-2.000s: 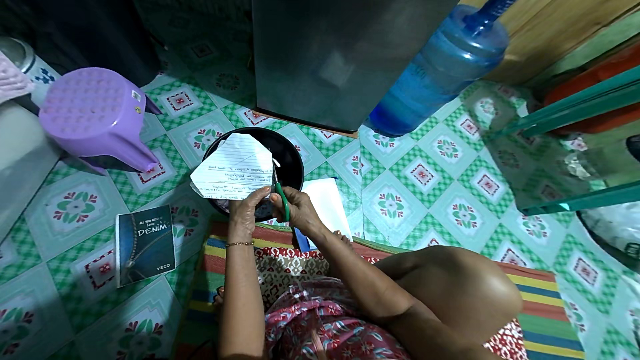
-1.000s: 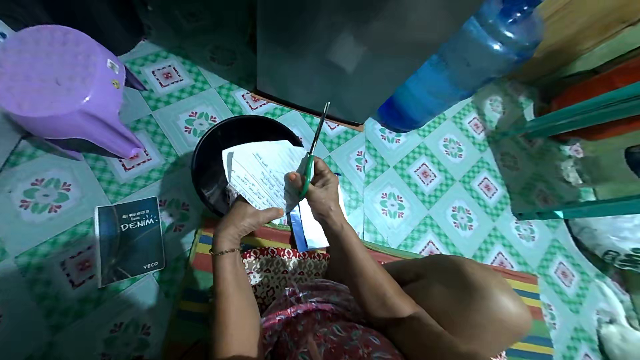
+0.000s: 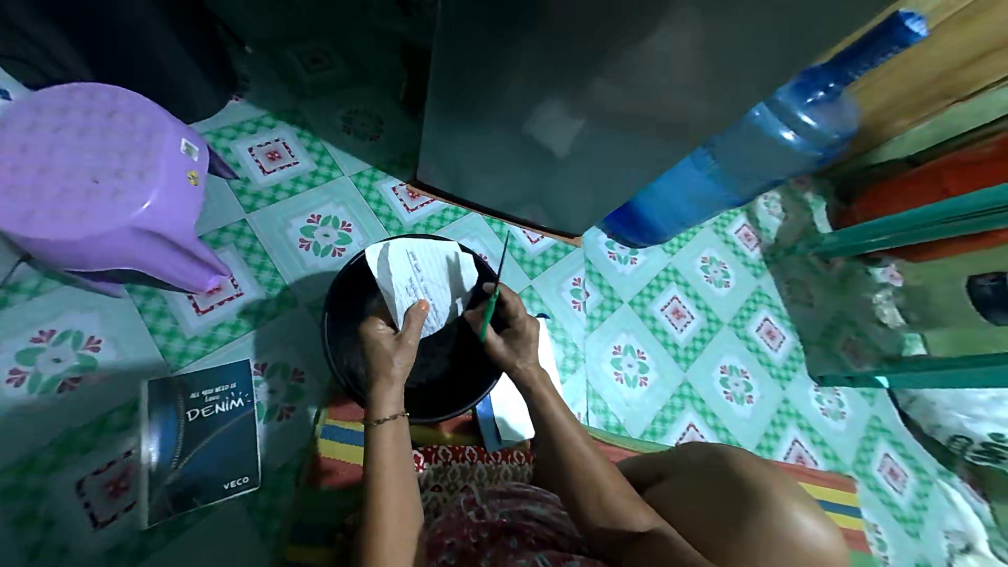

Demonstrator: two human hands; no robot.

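Note:
My left hand (image 3: 392, 346) grips a sheet of lined paper with handwriting (image 3: 421, 279), thumb on top, over a round black basin (image 3: 340, 370). At the basin's right edge, my right hand (image 3: 508, 327) holds green-handled scissors (image 3: 490, 311) with the blades pointing up and away from me. The blades look closed and stand to the right of the paper, apart from it. White paper (image 3: 516, 409) and a dark blue strip-like thing (image 3: 488, 424) lie partly hidden under my right forearm. The basin's inside is dark, so its contents cannot be made out.
A purple plastic stool (image 3: 102, 173) stands at the left, above a denim-print notebook (image 3: 201, 437) on the patterned floor. Beyond the basin is a large dark glossy cabinet-like object (image 3: 614, 102), with a blue water bottle (image 3: 732, 165) beside it. A striped mat (image 3: 835, 504) lies under me.
The paper and my left hand are now over the basin's middle. My right hand has moved from the paper's edge to its right, still holding the scissors.

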